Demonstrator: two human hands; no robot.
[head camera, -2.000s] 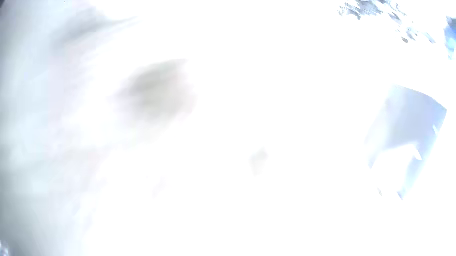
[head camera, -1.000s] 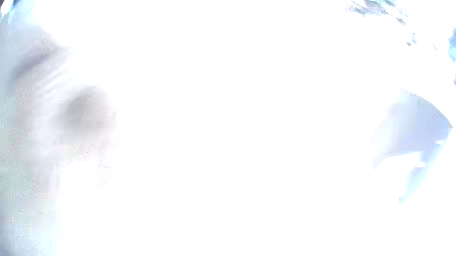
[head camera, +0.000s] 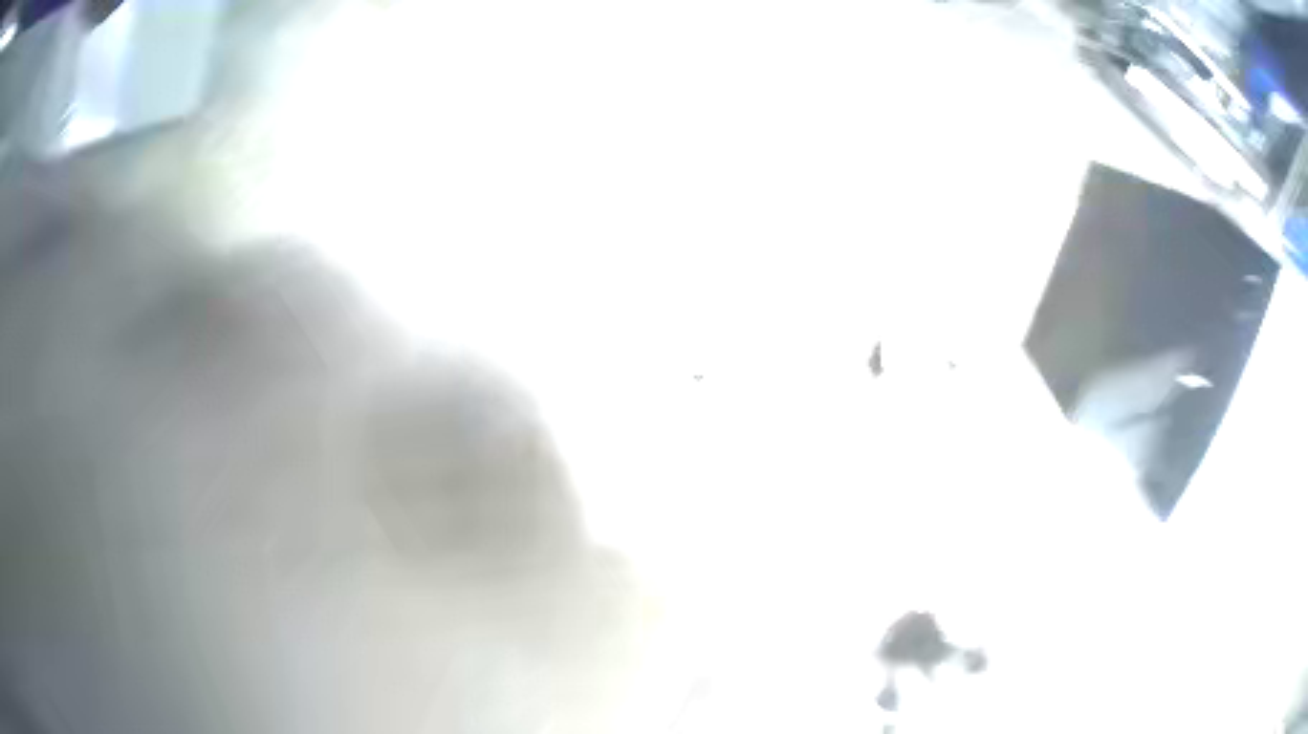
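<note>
A large surface, probably the body panel (head camera: 803, 473), fills the middle of the view and is washed out to white by glare. A dark angular hollow (head camera: 1162, 301) shows at its right end. Small dark marks (head camera: 915, 641) show at the lower right. A big blurred grey-beige shape (head camera: 466, 452) with rounded bumps covers the left side, close to the camera. It may be my gloved left hand, but its fingers and anything in it cannot be made out. My right hand cannot be seen. No sander can be made out.
Shiny, dark and blue cluttered parts (head camera: 1198, 108) stand beyond the panel at the upper right. A pale box-like thing (head camera: 136, 72) with a bright edge is at the upper left. Glare hides most edges.
The blurred shape at the left has grown larger and reaches further toward the middle and down. The glare has eased at the sides, so the right hollow looks darker and dark marks show.
</note>
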